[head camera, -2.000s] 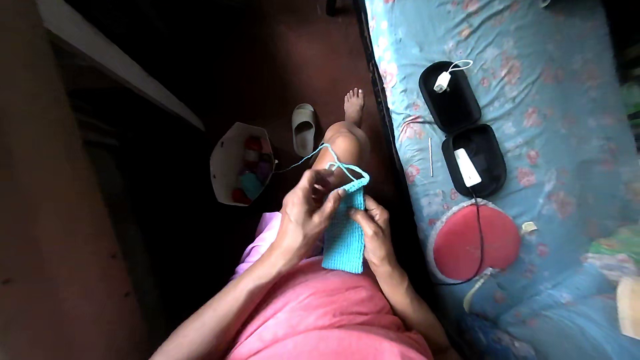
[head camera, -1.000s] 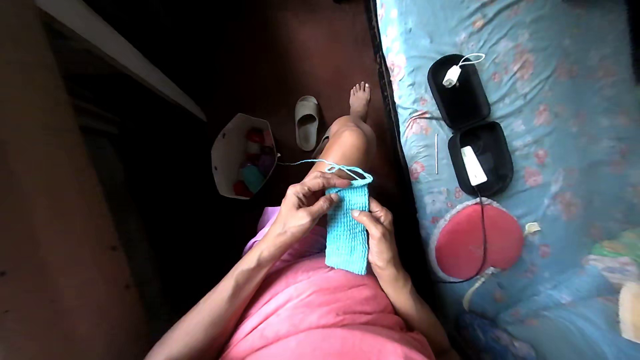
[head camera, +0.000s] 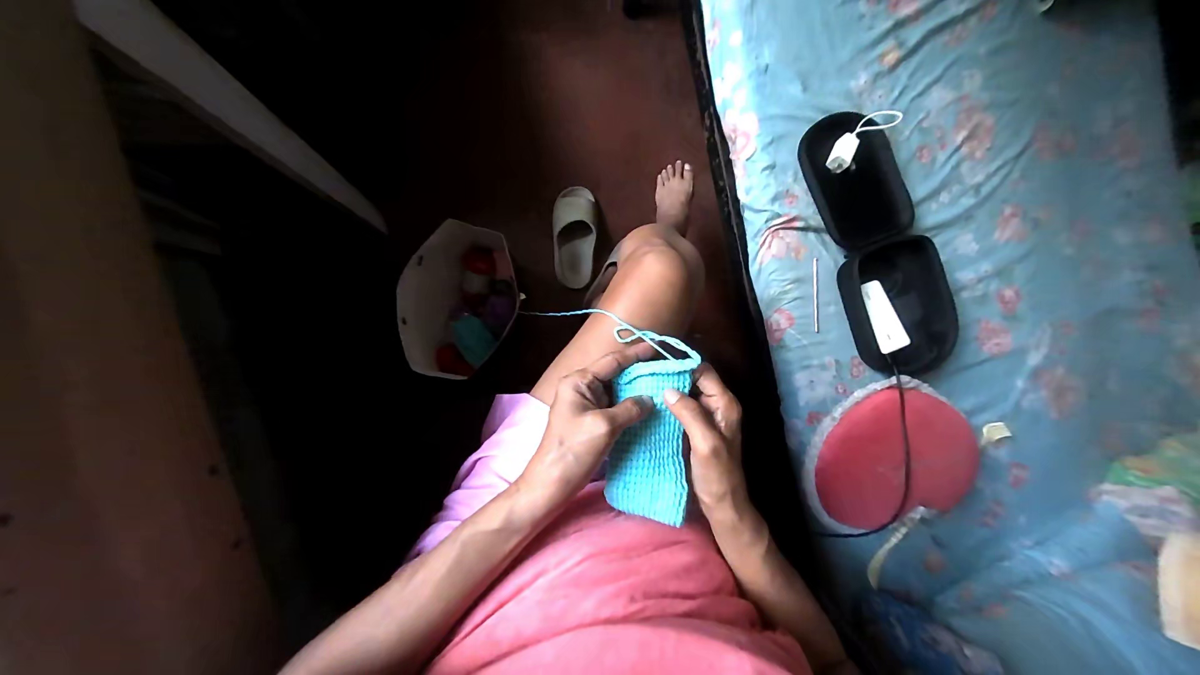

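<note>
A turquoise crocheted or knitted panel (head camera: 652, 459) lies upright over my lap, its ribbed face towards me. My left hand (head camera: 586, 417) pinches its upper left edge between thumb and fingers. Its right edge is gripped by my right hand (head camera: 714, 436), the thumb on the front. Loops of turquoise yarn (head camera: 647, 336) stand above the top edge, and a strand runs left to a pale bag (head camera: 422, 309) that holds several balls of yarn (head camera: 473, 339) on the floor. Whether a hook is in my fingers cannot be told.
On the floral bedsheet (head camera: 1059, 281) at right lie an open black case (head camera: 933, 319) with a white device (head camera: 884, 317) and cable, a thin white stick (head camera: 816, 295) and a round red pad (head camera: 895, 457). A slipper (head camera: 575, 237) sits on the floor beyond my knee.
My left hand's fingers have moved from the yarn loops down to the panel's upper edge. Both thumbs now press on the panel's front. The view has shifted slightly.
</note>
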